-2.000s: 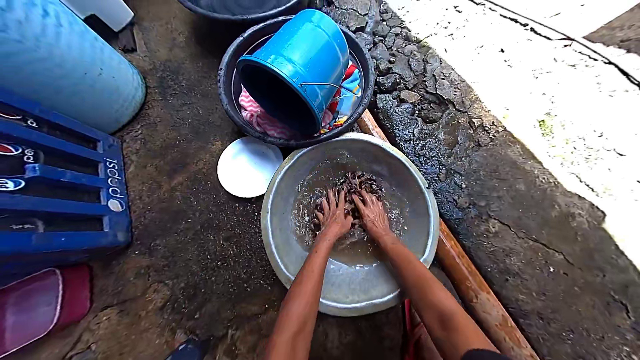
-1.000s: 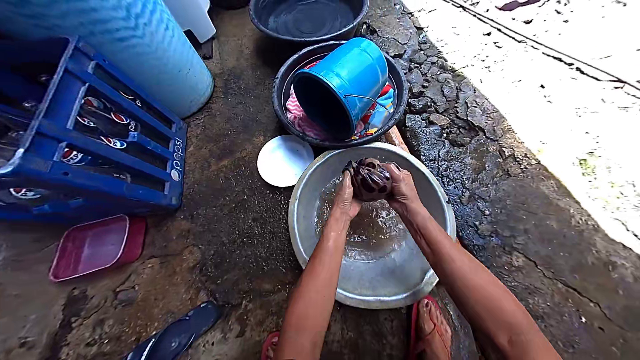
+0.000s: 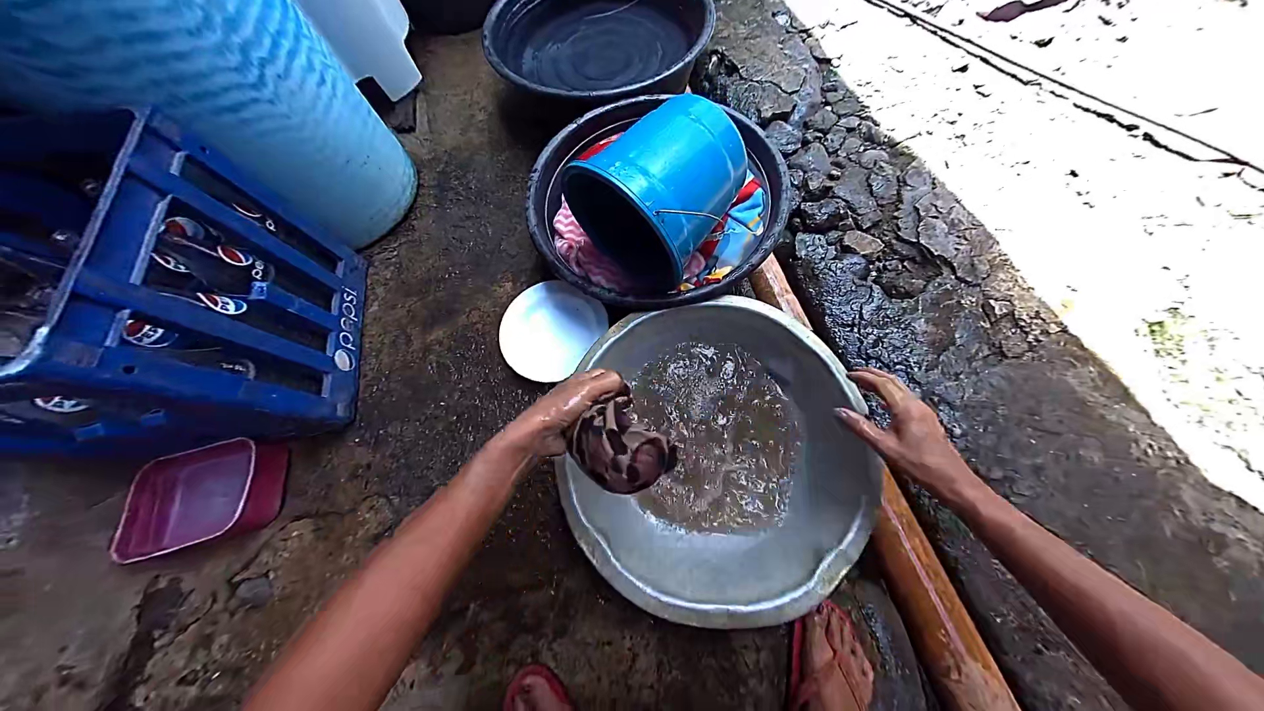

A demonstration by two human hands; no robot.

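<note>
A bunched, dark patterned wet cloth (image 3: 620,446) hangs from my left hand (image 3: 571,407), over the left side of a wide metal basin (image 3: 731,583). Cloudy, rippling water (image 3: 726,444) lies in the bottom of the basin. At the basin's right rim is my right hand (image 3: 904,430), with thumb and fingers apart around the edge; whether it presses on the rim is hard to tell.
Behind the basin, a black tub (image 3: 541,212) holds colourful cloths (image 3: 583,247) and a tipped blue bucket (image 3: 681,168). Another dark tub (image 3: 494,54) stands beyond. Left are a white lid (image 3: 553,331), blue bottle crate (image 3: 212,380) and red tray (image 3: 188,499). A wooden pole (image 3: 928,583) runs along the right.
Both hands held the cloth together over the basin a second ago; now it is in my left hand at the left side. My right hand has let go and moved to the right rim.
</note>
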